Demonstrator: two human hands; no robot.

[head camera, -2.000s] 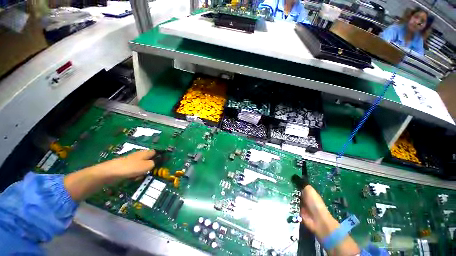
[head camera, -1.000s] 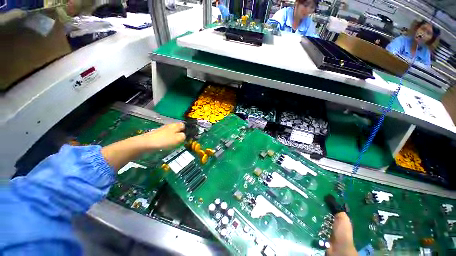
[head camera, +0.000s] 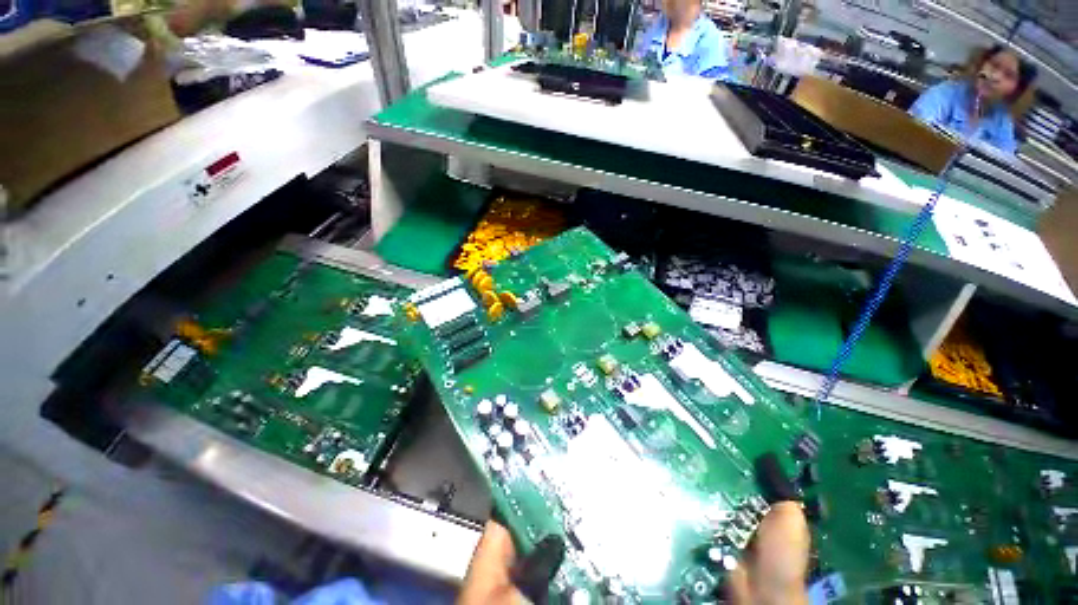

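A large green circuit board (head camera: 567,343) is raised and tilted above the conveyor, its far corner overlapping the front of the bins. It bears white shapes, yellow-orange parts and small round pale-topped parts. My left hand (head camera: 506,570) grips its near left edge, with a black fingertip covering on the board. My right hand (head camera: 774,538) grips its right side, a black-covered fingertip on top. Both hands are partly cut off by the bottom edge. Glare hides part of the board's near surface.
Another board (head camera: 307,355) lies on the conveyor at left, others (head camera: 934,496) at right. Metal rail (head camera: 284,490) runs along the front. Bins of orange parts (head camera: 511,227) and silvery parts (head camera: 715,296) sit under the shelf (head camera: 662,177). A blue coiled cord (head camera: 881,296) hangs at right. Two people are beyond.
The board was lying flat, then was lifted and turned, its left end swinging away from me. My left hand has moved from its far left corner to the near edge.
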